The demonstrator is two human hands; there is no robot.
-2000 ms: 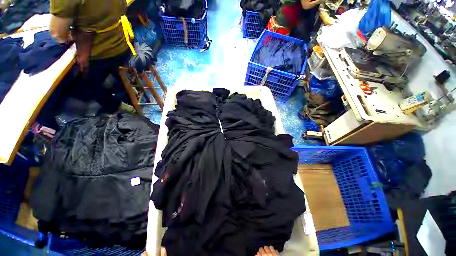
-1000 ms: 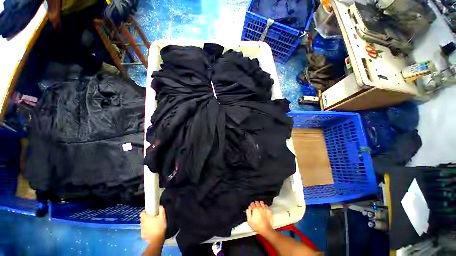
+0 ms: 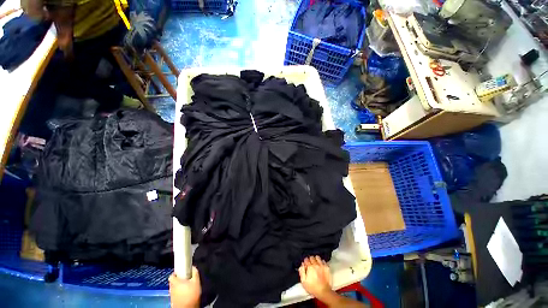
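An off-white plastic tub (image 3: 362, 248) stands in the middle, heaped with a black garment bundle (image 3: 240, 180). A thin white tie (image 3: 255, 123) cinches the bundle's upper part. My left hand (image 3: 185, 291) is closed over the tub's rim at the near left corner. My right hand (image 3: 315, 275) lies with its fingers on the black cloth near the tub's near right side; it holds nothing that I can see. Part of a red stool (image 3: 365, 296) shows under the tub's near right corner.
A dark garment stack (image 3: 102, 180) with a white label lies on blue crates at left. A blue crate (image 3: 420, 192) with a brown board is right. Another blue crate (image 3: 324, 51), a sewing table (image 3: 432, 111), a wooden stool (image 3: 144, 78) and a person (image 3: 90, 27) by a table are beyond.
Against two seconds ago, the view has tilted down and both hands show more fully. Since one second ago, the view has shifted up slightly; the hands keep nearly the same places on the tub and cloth.
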